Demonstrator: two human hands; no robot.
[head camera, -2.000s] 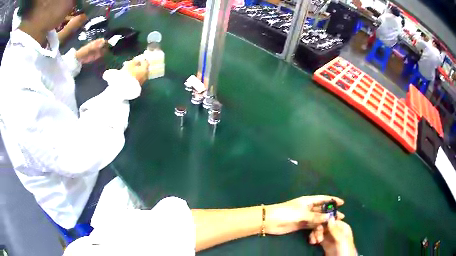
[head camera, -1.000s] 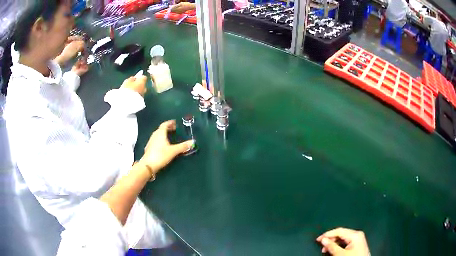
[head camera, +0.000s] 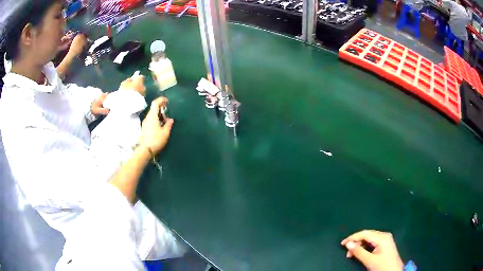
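Observation:
My left hand (head camera: 154, 128) is at the left, over the green bench mat beside the neighbour. Its thumb and fingers hold a small dark and silvery piece (head camera: 163, 111), mostly hidden; I cannot tell what it is. My right hand (head camera: 375, 251) is at the lower right, cut off by the bottom edge. Its fingers are loosely curled, with nothing visible in them. Several silver-topped round pieces (head camera: 231, 115) stand by the foot of the metal upright, right of my left hand.
A person in a white coat (head camera: 50, 137) sits close at left. A pale bottle (head camera: 163, 73) stands beyond my left hand, near the metal upright (head camera: 213, 45). A red-orange compartment tray (head camera: 402, 71) lies at the far right. A small white scrap (head camera: 326, 153) lies on the mat.
My hands have parted; the left reached far left, then drew up and back with a small piece. The dark device and separate silver-topped piece near it no longer show on the mat.

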